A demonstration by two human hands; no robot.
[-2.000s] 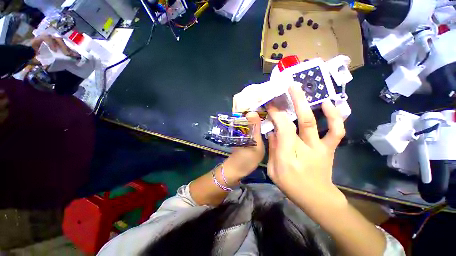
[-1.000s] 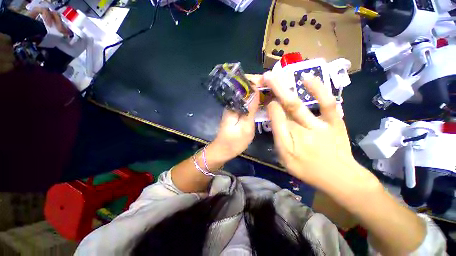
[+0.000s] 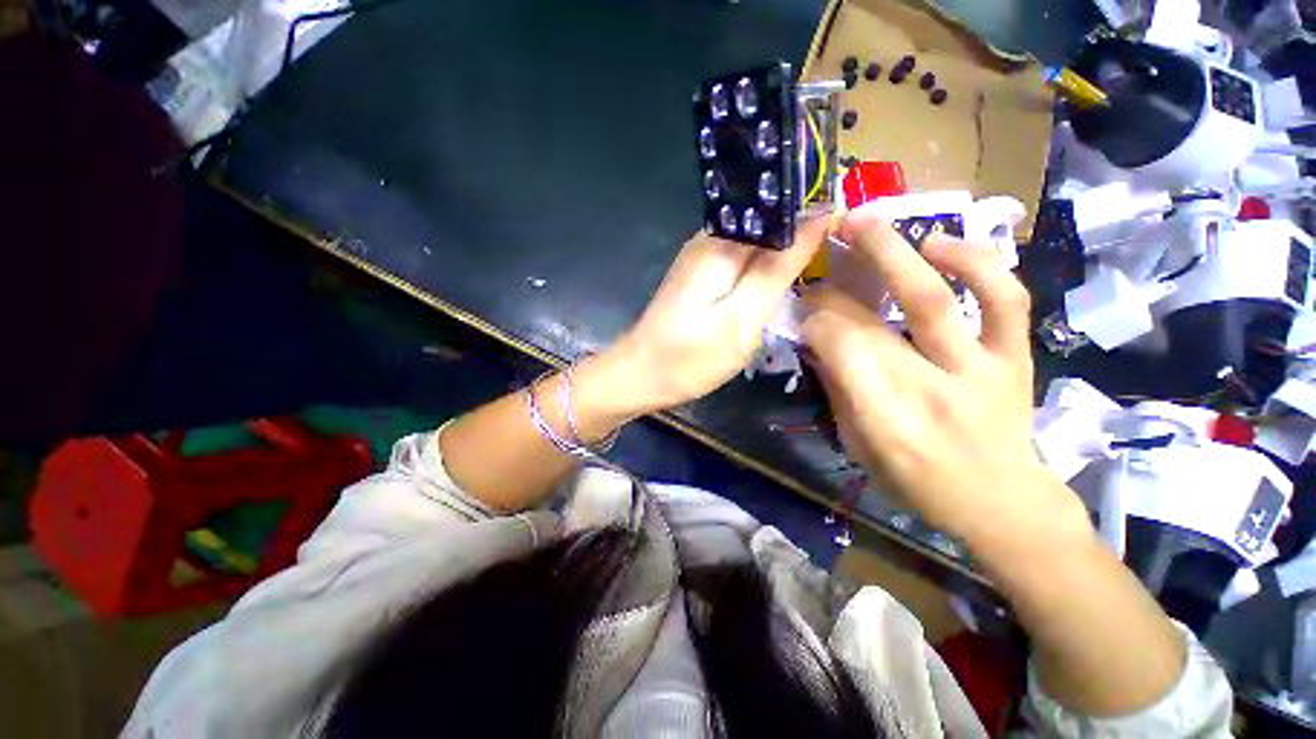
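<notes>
A black square lens module with round clear lenses stands upright at my left fingertips, its lens face to the left. Yellow wiring shows behind it. My left hand holds its lower edge between thumb and fingers. My right hand lies over the white camera housing and grips it; the fingers hide much of the housing. A red part sits on top of the housing. A checkered LED panel shows partly above my right fingers.
A cardboard tray with several black plugs lies behind the housing, with a yellow-handled tool at its edge. Part-built white cameras crowd the right side. A red stool is below left. A person's dark sleeve or body is at left.
The lens module has been raised and turned, so its lens face now shows instead of its wired back. The view has shifted, and the other person's hands are out of sight.
</notes>
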